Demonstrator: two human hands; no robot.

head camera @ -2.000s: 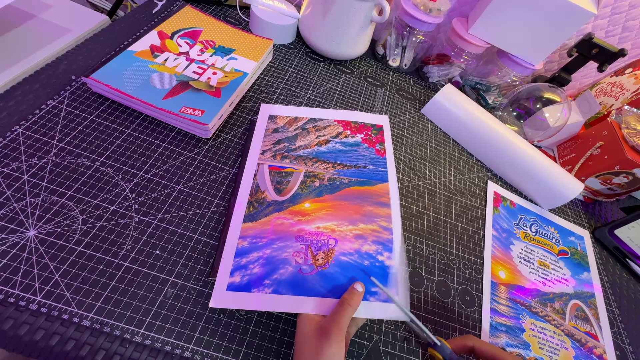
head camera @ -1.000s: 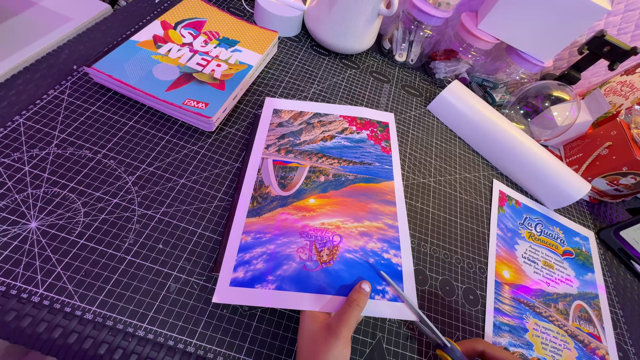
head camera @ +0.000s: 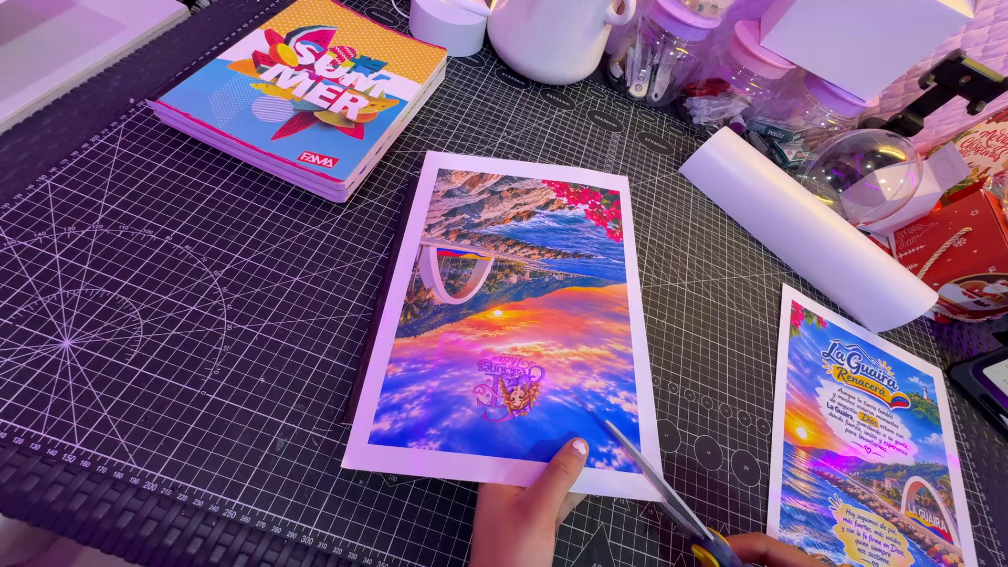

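My left hand (head camera: 531, 504) holds the lower edge of a white-bordered printed sheet (head camera: 504, 315), its thumb on top and the other fingers beneath. The sheet shows a sunset coast scene, upside down. My right hand (head camera: 776, 551), partly cut off by the bottom edge, grips scissors (head camera: 669, 492) with dark and yellow handles. One blade lies over the sheet's lower right corner area; where the other blade is cannot be fully seen. A dark flat item (head camera: 386, 291) shows along the sheet's left edge. To the right lies a second printed sheet (head camera: 866, 425) with lettering.
A gridded black cutting mat (head camera: 260, 378) lies beneath everything. Stacked notebooks (head camera: 315, 87) are at upper left, a white pitcher (head camera: 547, 39) and lidded jars (head camera: 657, 55) at the back. A white paper roll (head camera: 811, 228), a clear dome (head camera: 862, 177) and a red box (head camera: 957, 252) stand right.
The view has shifted slightly. The scissors have stayed at the sheet's lower right part, and my left hand keeps its hold on the lower edge.
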